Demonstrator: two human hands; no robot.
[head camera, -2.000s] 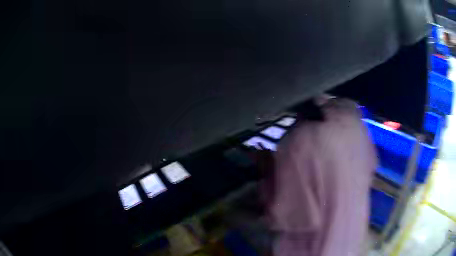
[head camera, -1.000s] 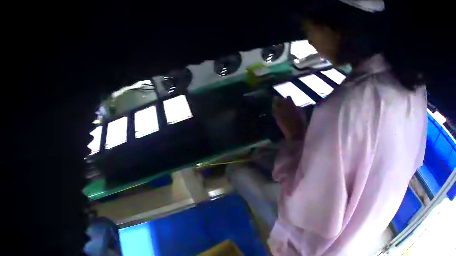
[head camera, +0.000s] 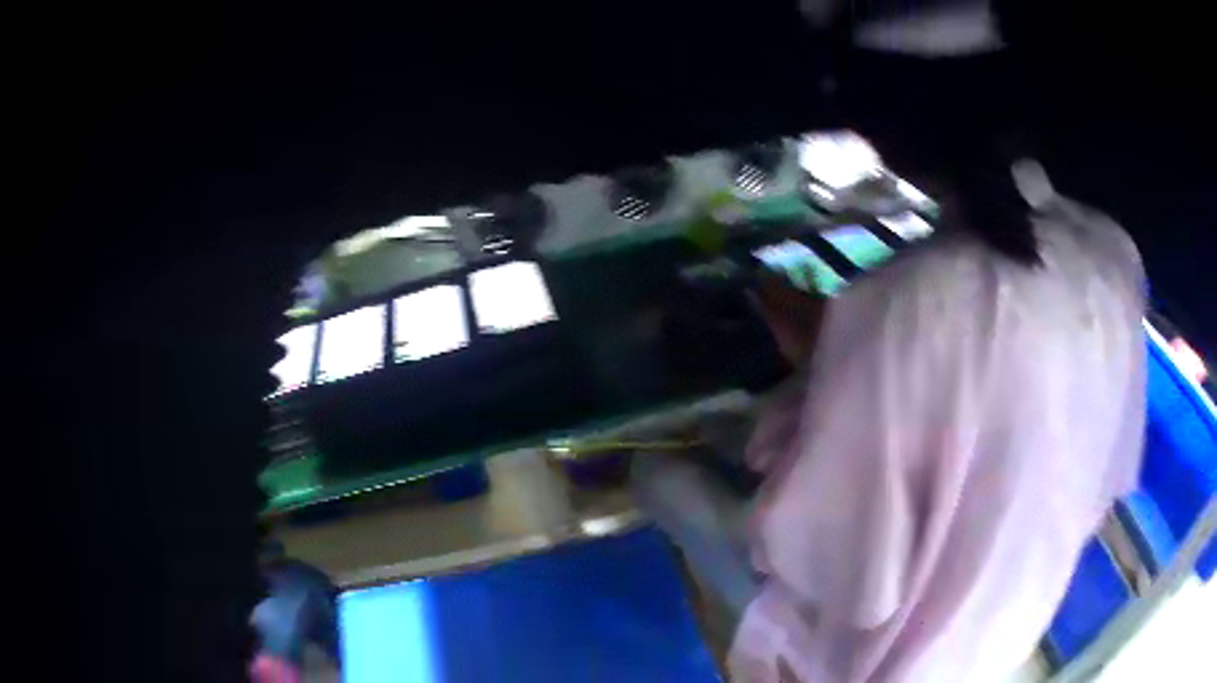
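Neither of my hands can be made out; the left side and top of the view are black. Nearest in front, a dark tray stack (head camera: 441, 400) stands on the green-topped bench (head camera: 296, 478), with several bright white flat units (head camera: 430, 323) in a row on top. Further right on the bench lie more flat units (head camera: 857, 246), partly hidden by a person. A blurred yellow-green item (head camera: 710, 224) lies at the back of the bench.
A person in a pink smock (head camera: 934, 440) sits at the bench on the right, an arm over the units. A blue tote (head camera: 547, 614) is below the bench edge. More blue totes (head camera: 1174, 440) stand at the far right.
Since the dark, blurred first view, the bench and trays have come into clearer sight. Over the last second the scene has shifted slightly right and down; the person's head has gone dark and blurred.
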